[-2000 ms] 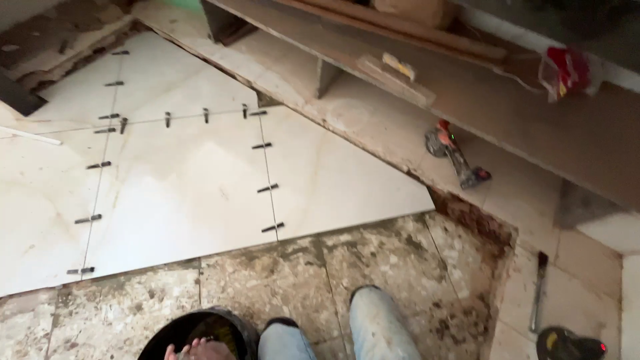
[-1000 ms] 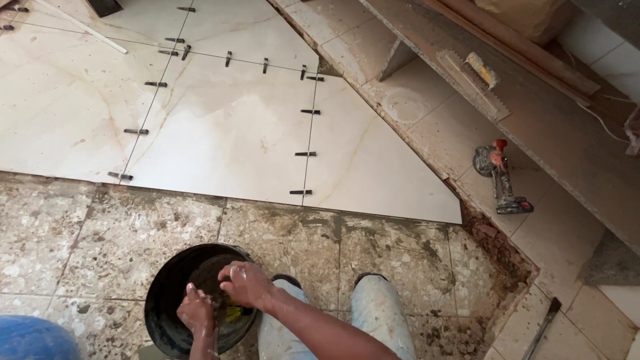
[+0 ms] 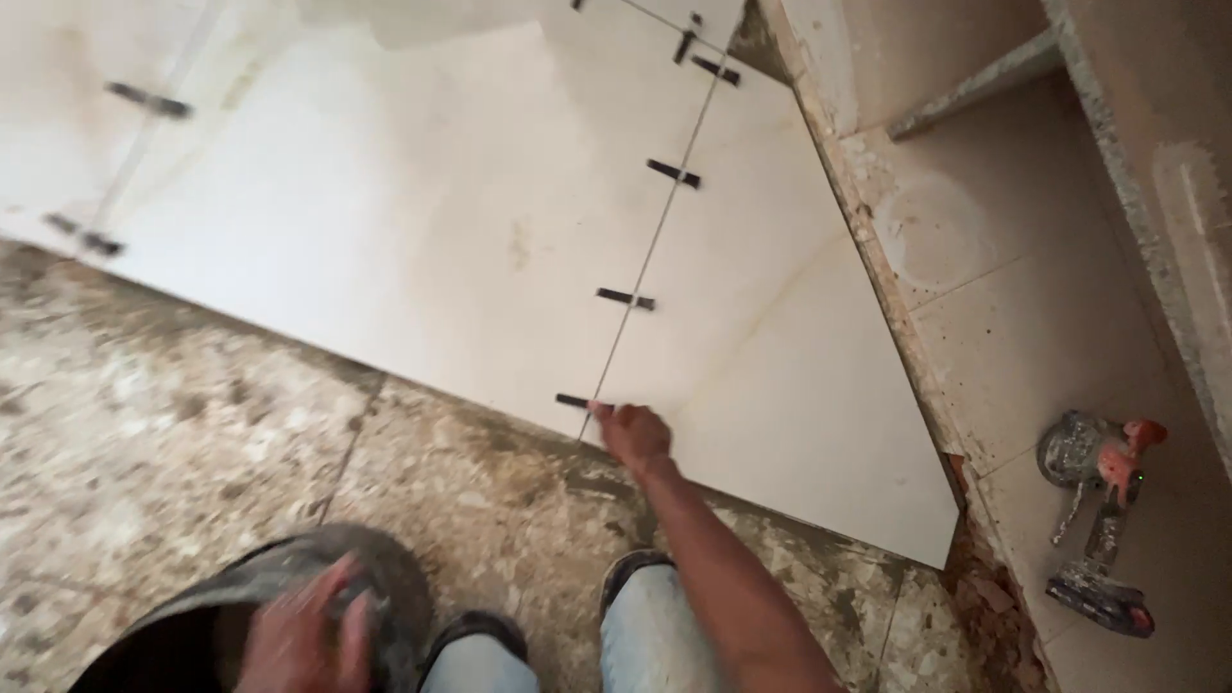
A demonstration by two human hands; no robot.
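Note:
My right hand [image 3: 635, 438] reaches over the front edge of the light marbled floor tiles [image 3: 462, 221]. Its fingertips touch the right end of a black tile-levelling wedge [image 3: 575, 399], which lies across the joint close to that edge; whether they grip it cannot be told. Farther up the same joint sit several more wedges, among them one at mid-joint [image 3: 626, 298]. My left hand [image 3: 308, 630], blurred, is over the right rim of a black bucket [image 3: 385, 568], its fingers apart and nothing seen in them. The bucket's inside is dark.
A mortar-stained cordless tool [image 3: 1102, 525] with a round head lies at the right, beside a broken floor edge [image 3: 991, 587]. A rough-edged slab [image 3: 1136, 192] on an upright support stands at upper right. Old stained flooring [image 3: 192, 385] runs along the front of the tiles.
My right hand has moved out of the bucket to the wedge at the tile joint. My left hand has moved from inside the bucket to its right rim. The view has come closer to the tiles.

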